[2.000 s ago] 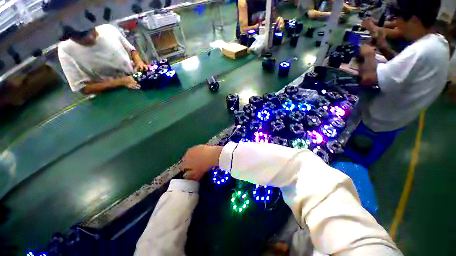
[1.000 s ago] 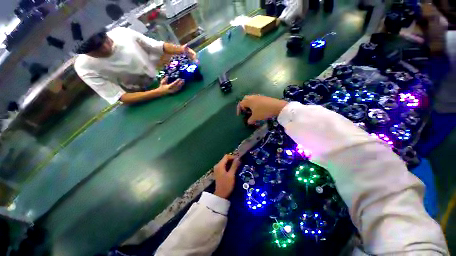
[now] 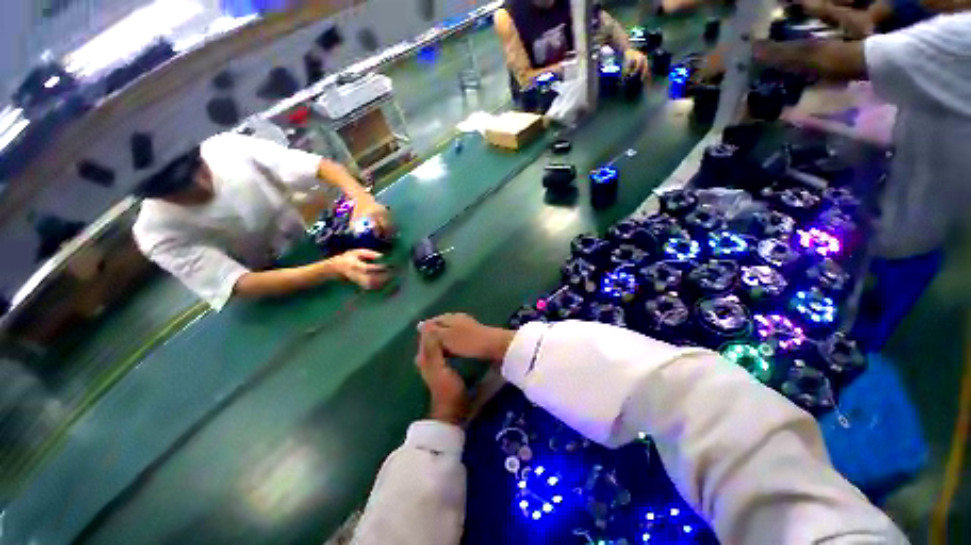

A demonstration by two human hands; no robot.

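My left hand [image 3: 442, 381] and my right hand [image 3: 468, 336] meet over the near edge of the green belt. Their fingers touch. A dark patch shows between them, but I cannot tell whether they hold a black housing. Right of my hands, many black housings with ring boards [image 3: 724, 314] stand close together, some glowing blue, pink or green. Loose ring boards [image 3: 540, 493] lie below my right sleeve on the dark side surface, some lit blue. My right forearm hides part of both groups.
On the green belt [image 3: 245, 399] a black housing [image 3: 429, 259] lies ahead of my hands. Farther off are another housing [image 3: 559, 178], a blue-lit unit [image 3: 604, 183] and a cardboard box [image 3: 513, 130]. A person opposite [image 3: 250, 213] handles lit units; others sit farther off and at right.
My right hand has come back from the belt to meet my left hand. The opposite person's near hand has moved off the lit units toward the lying housing. The camera view has shifted.
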